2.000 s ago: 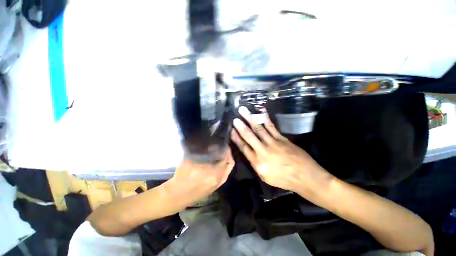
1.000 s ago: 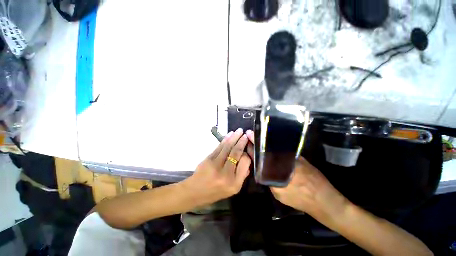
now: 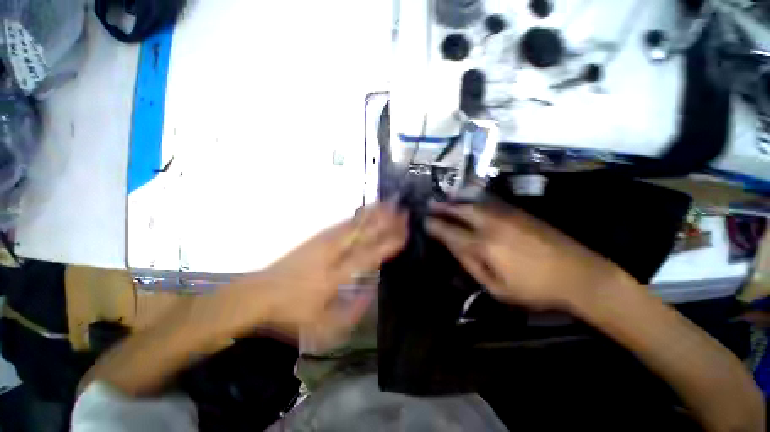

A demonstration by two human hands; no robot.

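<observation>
The black garment piece [image 3: 582, 224] lies under and right of the machine head and hangs over my lap. The white sewing machine head [image 3: 591, 110] stands above it, with dark knobs and shiny metal parts at the needle area [image 3: 447, 175]. My left hand [image 3: 350, 261] is blurred, left of the needle area, at the cloth's left edge. My right hand [image 3: 507, 253] lies on the cloth just below the needle area, fingers bent toward it. Blur hides whether either hand pinches the cloth.
Blue tape [image 3: 148, 114] runs along the table's left part. Clear plastic bags [image 3: 34, 93] and a black looped object [image 3: 135, 18] are at the upper left. A black fabric strip [image 3: 702, 101] hangs over the machine arm. Small items [image 3: 694, 232] lie on the table at the right.
The view has shifted, showing more of the machine head's knobs and the black strip. A narrow dark cloth part now extends up beside the needle area. My left hand has moved slightly left and down.
</observation>
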